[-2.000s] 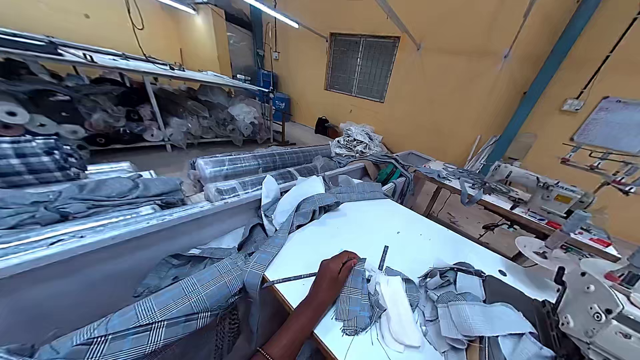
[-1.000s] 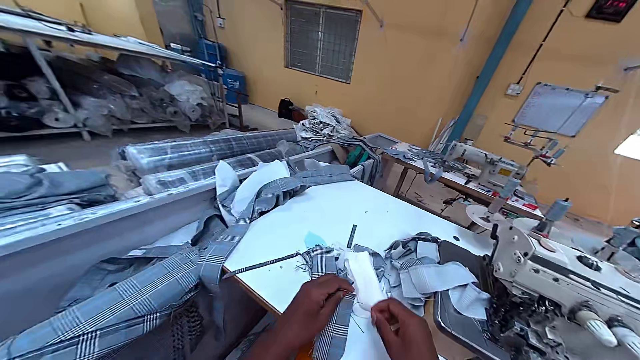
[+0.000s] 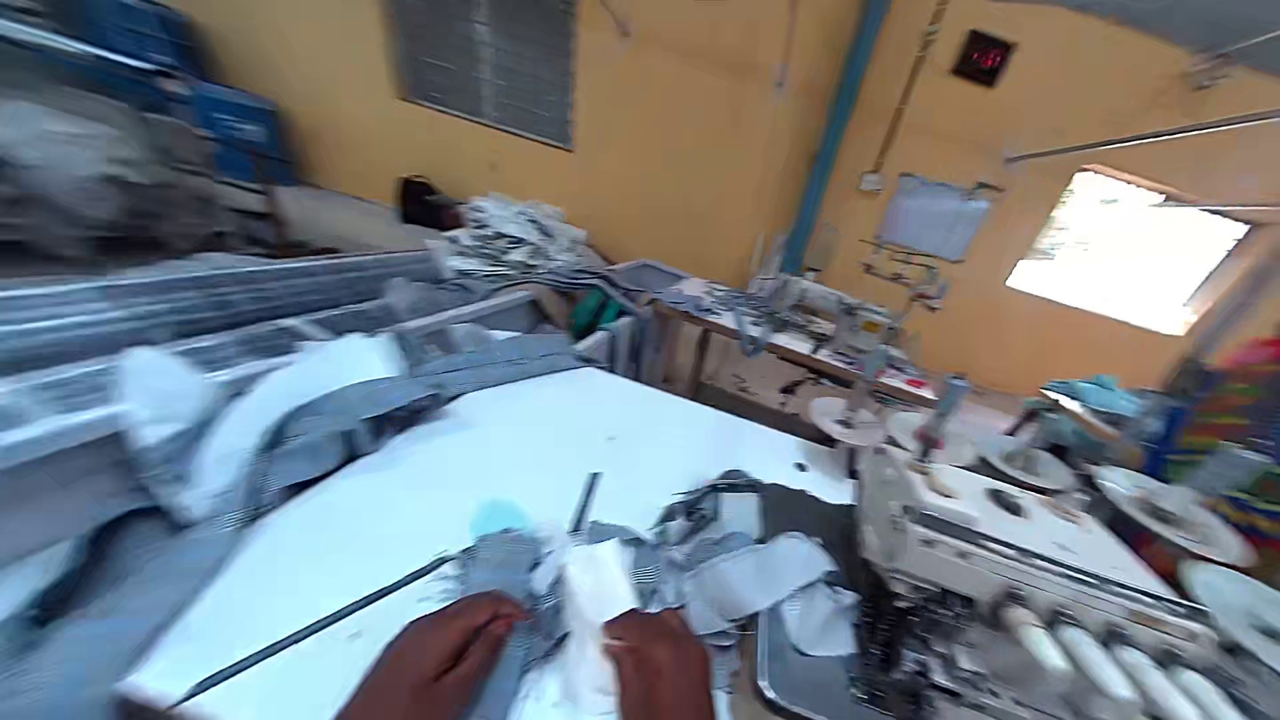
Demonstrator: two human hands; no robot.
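Note:
My left hand (image 3: 445,650) is at the lower middle of the view, its thumb and fingers closed on the edge of a grey checked fabric piece (image 3: 500,570). Close to its right, my right hand (image 3: 655,655) pinches a white fabric strip (image 3: 597,585) that lies over the checked cloth. More grey and white cut pieces (image 3: 760,580) are heaped to the right, up against the sewing machine (image 3: 1030,530). A thin dark strip (image 3: 320,625) runs across the white tabletop (image 3: 560,430) on the left. Motion blur softens the fingertips.
Long grey cloth pieces (image 3: 420,385) hang over the table's left edge by a trough holding wrapped rolls (image 3: 200,300). Thread stands (image 3: 1170,510) are behind the machine. Another sewing table (image 3: 780,340) stands farther back, near a heap of scraps (image 3: 515,235).
The view has swung right. Two seconds ago only my left hand showed, on the checked cloth; my right hand has since come in and taken hold of the white strip.

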